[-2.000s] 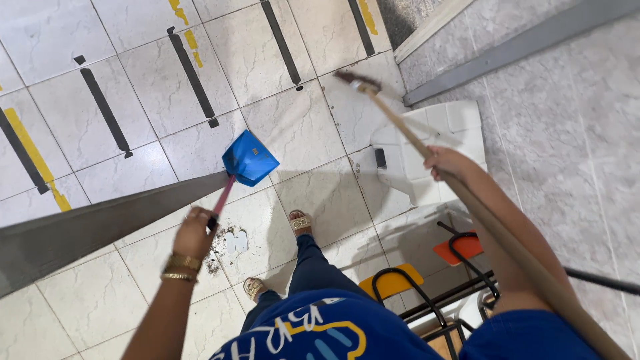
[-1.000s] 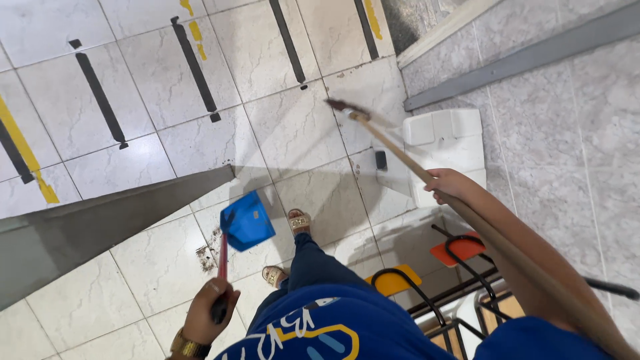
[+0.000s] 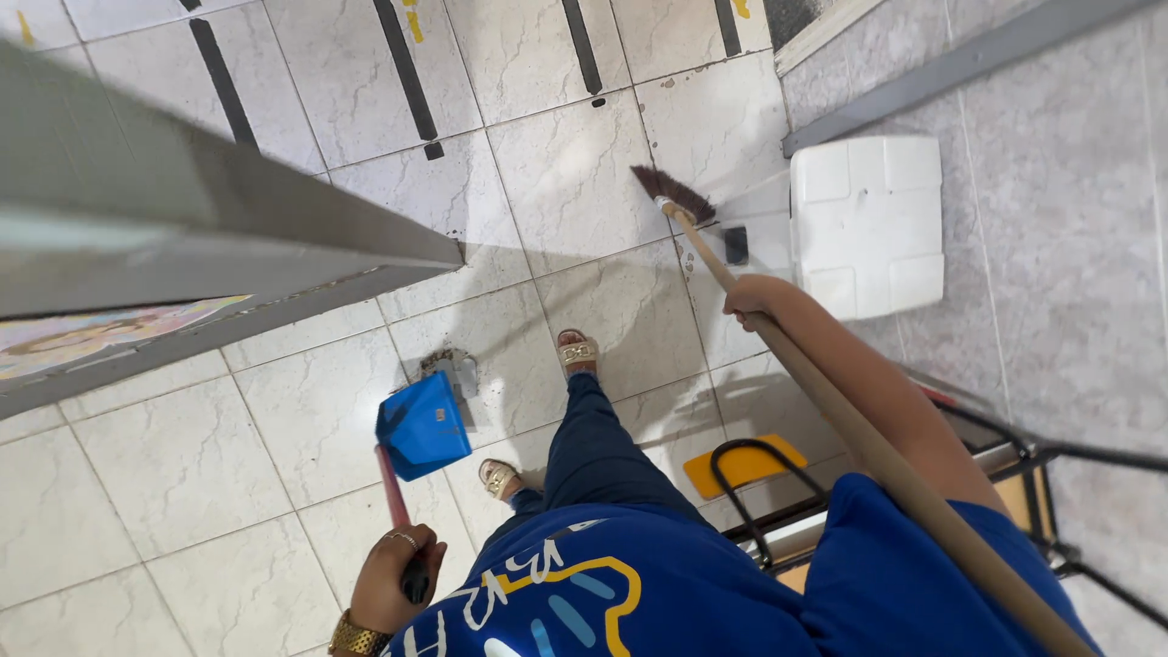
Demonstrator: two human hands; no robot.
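Note:
My left hand (image 3: 398,568) grips the handle of a blue plastic dustpan (image 3: 424,427), low on the left, close to the tiled floor. Just beyond the pan's far edge lies a small patch of dark debris (image 3: 444,360), partly around a pale piece. My right hand (image 3: 750,299) is closed around the long wooden stick of a broom (image 3: 677,193). Its dark bristles are near the floor ahead of my feet, and the stick runs back under my right arm, past my shoulder.
A grey partition (image 3: 365,228) juts in from the left. On the right, a white plastic stool (image 3: 867,228) stands by the marbled wall. Chairs with black metal frames and a yellow part (image 3: 744,465) are at my right side. Black tape strips (image 3: 584,46) mark the floor ahead.
The dustpan has moved from the debris patch to its near side. The broom's head has moved closer to me. The view has shifted, and more of the partition shows.

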